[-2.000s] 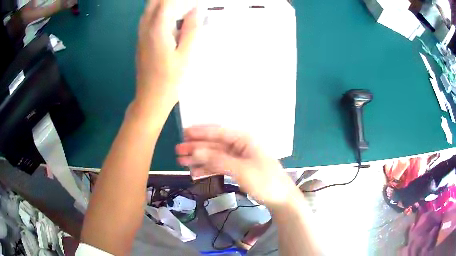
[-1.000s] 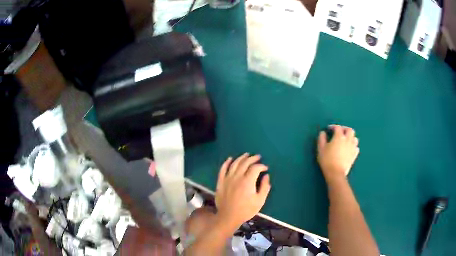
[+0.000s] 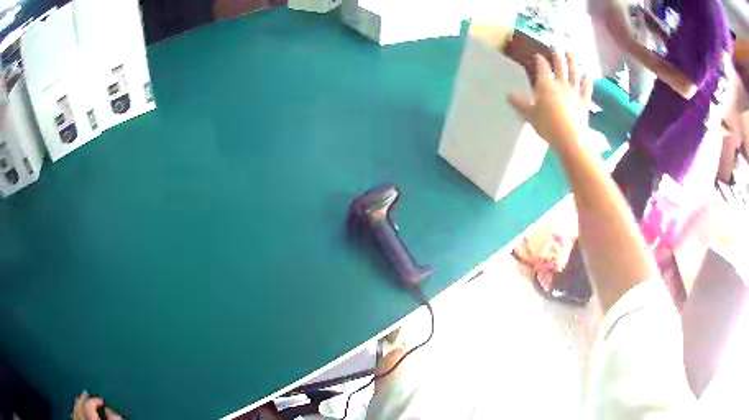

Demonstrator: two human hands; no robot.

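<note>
A tall white retail box (image 3: 484,115) stands open at the top near the table's right edge, with brown showing inside. My right hand (image 3: 558,98) is at its upper right side with fingers spread; whether it touches the box is hard to tell. My left hand (image 3: 92,407) is mostly cut off by the bottom edge at the far left, so what it does is hidden. The black barcode scanner (image 3: 390,238) lies on the green table, its cable (image 3: 432,320) running over the edge.
More white retail boxes with dark product pictures (image 3: 86,82) stand at the left. White boxes (image 3: 411,18) lie at the far edge. A person in purple (image 3: 686,90) stands beyond the table at the right. The pale table edge (image 3: 328,362) runs diagonally below the scanner.
The view has swung right from the label printer to the scanner side. My right hand has gone from the bare table to the white box, and my left hand has moved almost out of view.
</note>
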